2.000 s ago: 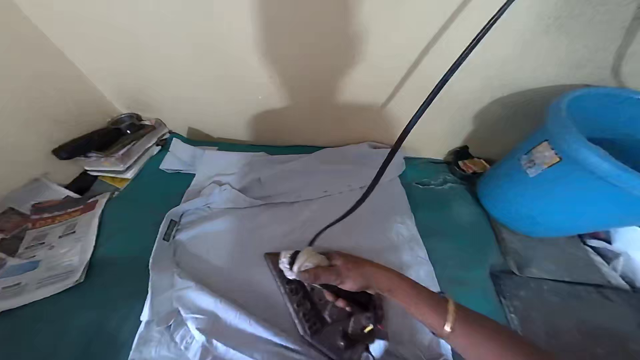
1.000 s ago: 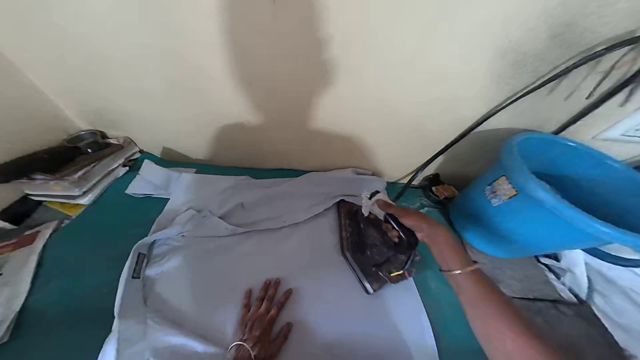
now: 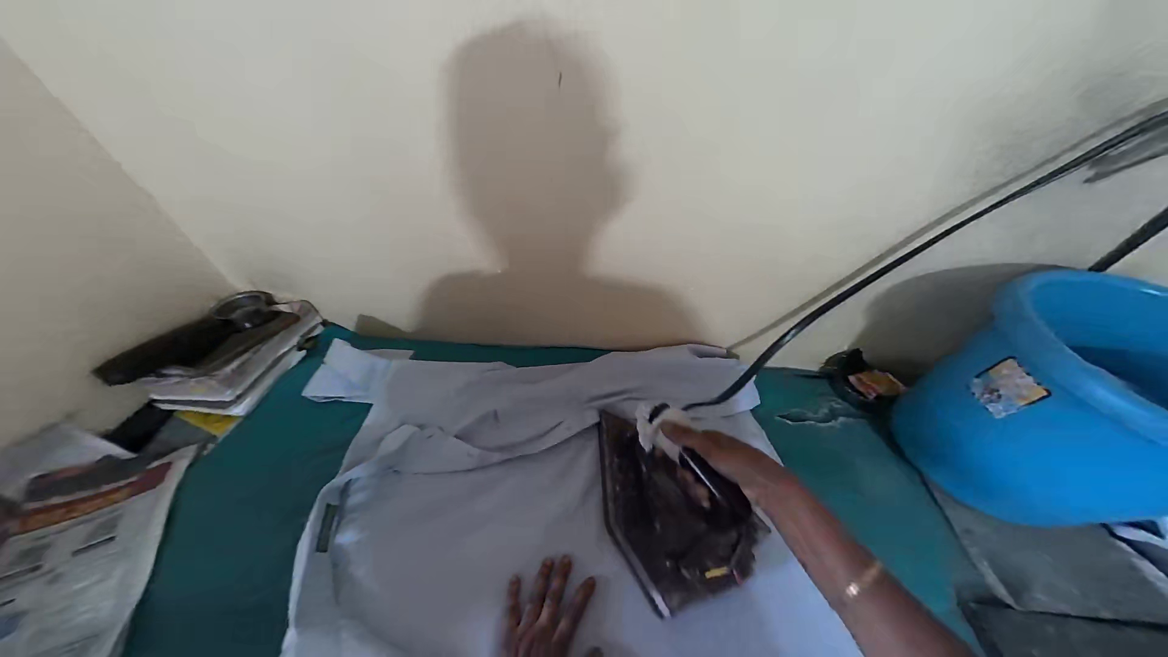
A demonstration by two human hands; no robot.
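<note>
A light grey shirt (image 3: pixel 474 520) lies spread on a green cloth-covered table (image 3: pixel 237 511), with folds across its upper part and a dark label at its left side. My right hand (image 3: pixel 721 465) grips the handle of a dark, worn electric iron (image 3: pixel 671 538), whose soleplate rests on the right part of the shirt. White cloth is wrapped where the black cord (image 3: pixel 849 292) meets the iron. My left hand (image 3: pixel 545 611) lies flat on the shirt at the bottom edge of view, fingers spread, left of the iron and apart from it.
A blue plastic bucket (image 3: pixel 1031 438) stands at the right, beside a small dark object (image 3: pixel 862 379) near the wall. Stacked newspapers (image 3: pixel 237 374) with a metal item on top sit at the back left, and an open newspaper (image 3: pixel 91 538) lies nearer. Behind the table rises a wall (image 3: pixel 347 164).
Two seconds ago the iron was lower on the shirt and my left hand was out of view. My left hand then came onto the fabric. The iron moved to the shirt's right side, turning the cord rightward.
</note>
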